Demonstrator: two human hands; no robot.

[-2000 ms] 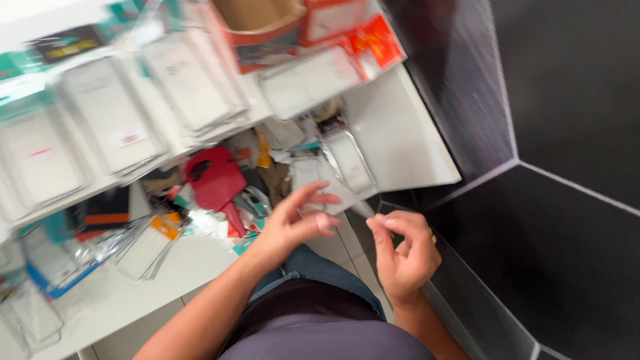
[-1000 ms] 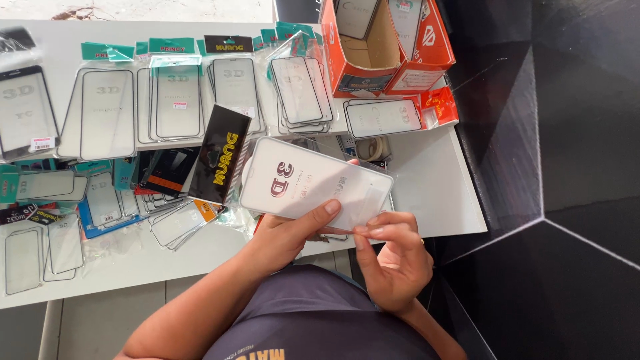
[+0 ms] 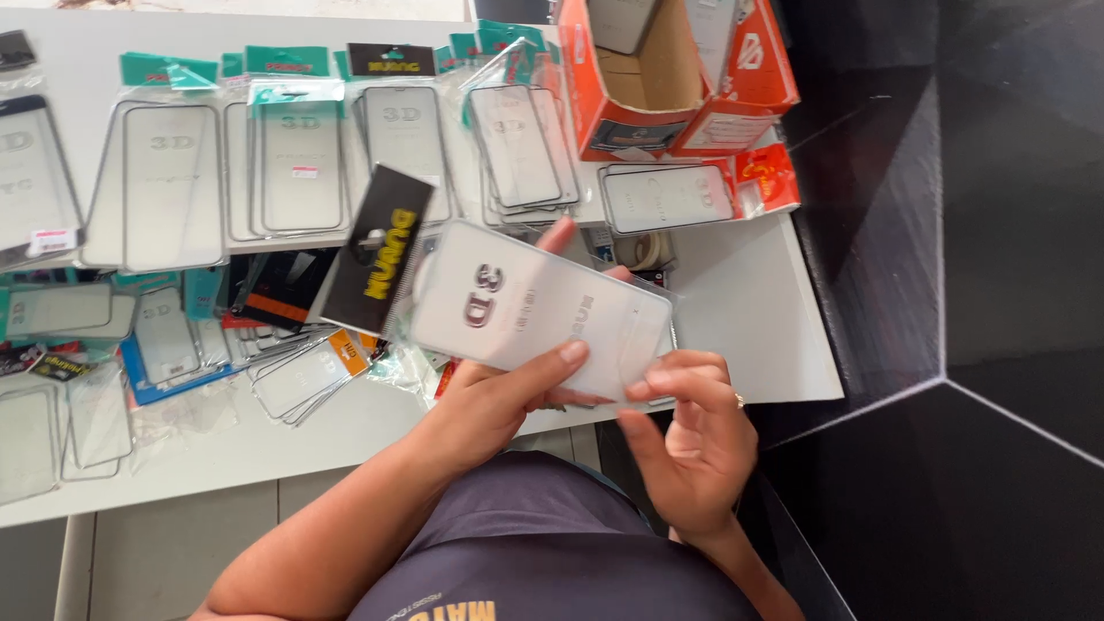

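Note:
A packaged phone screen protector (image 3: 539, 306) with a black header card (image 3: 378, 250) lies in my left hand (image 3: 509, 388), thumb on its face and fingers behind it. The clear sleeve tilts down to the right. My right hand (image 3: 690, 423) is at its lower right end, index fingertip at the film's edge and thumb apart below; whether it pinches the plastic I cannot tell. Behind the header card, stacks of similar screen protectors (image 3: 302, 164) lie in clear sleeves with teal cards.
Orange cardboard boxes (image 3: 638, 112) stand at the upper right beside a red-carded protector pack (image 3: 668, 197). A lower white shelf (image 3: 750, 302) carries loose packs, a blue-edged pack (image 3: 177, 349) and a roll of tape (image 3: 647, 252). A dark panelled wall (image 3: 1018, 259) borders the right.
Two seconds ago both hands were close together with a small clear piece between them; from one second ago my left hand holds the packaged protector. My right thumb and fingers have since moved slightly.

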